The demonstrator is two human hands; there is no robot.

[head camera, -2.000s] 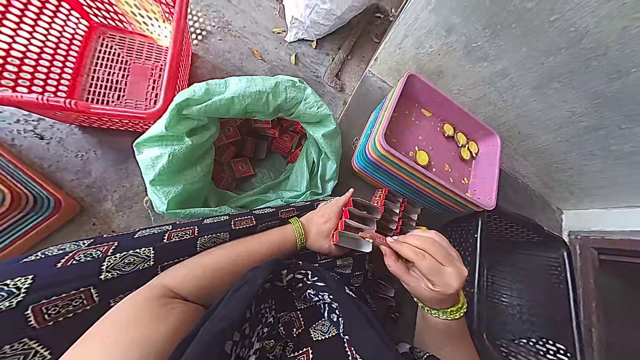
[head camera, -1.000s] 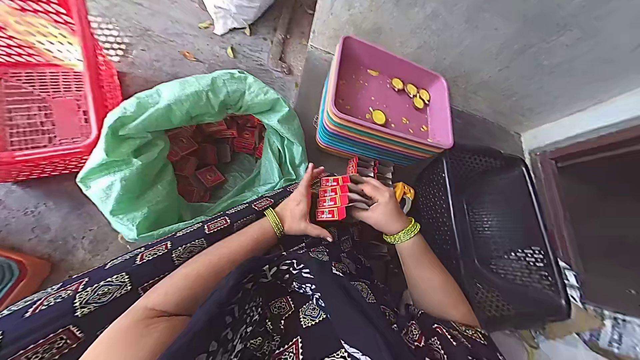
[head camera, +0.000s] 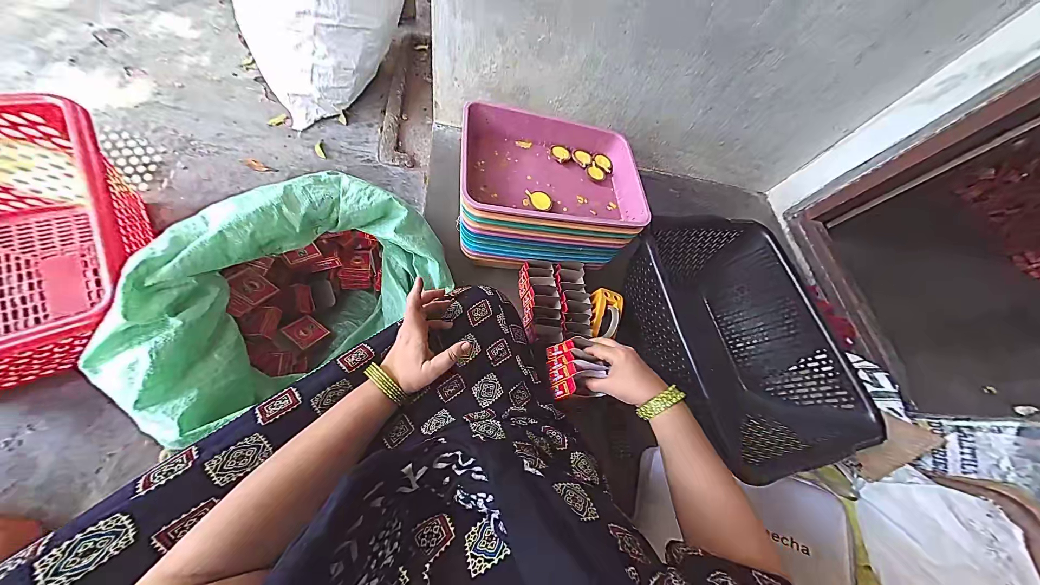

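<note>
My right hand (head camera: 624,371) grips a short row of small red cardboard boxes (head camera: 566,367), whose grey flaps stand up. That row is at the near end of more upright red boxes (head camera: 538,296) lined up beside my knee. My left hand (head camera: 424,341) hangs over the patterned dark cloth on my lap, fingers apart and nothing in it. To its left, a green woven sack (head camera: 175,260) gapes around many loose red boxes (head camera: 305,332). Just past the lined-up boxes lies a yellow tape roll or dispenser (head camera: 605,311), partly hidden.
A stack of coloured plastic trays (head camera: 552,207) stands against the wall; the pink top one holds several yellow-topped round pieces (head camera: 539,201). A black perforated crate (head camera: 756,341) is at the right, a red basket (head camera: 61,268) at the far left, and a white sack (head camera: 317,49) behind.
My hands were together at the red boxes and have now parted. The right hand has carried a row of them to the right, beside the lined-up boxes. The view has shifted.
</note>
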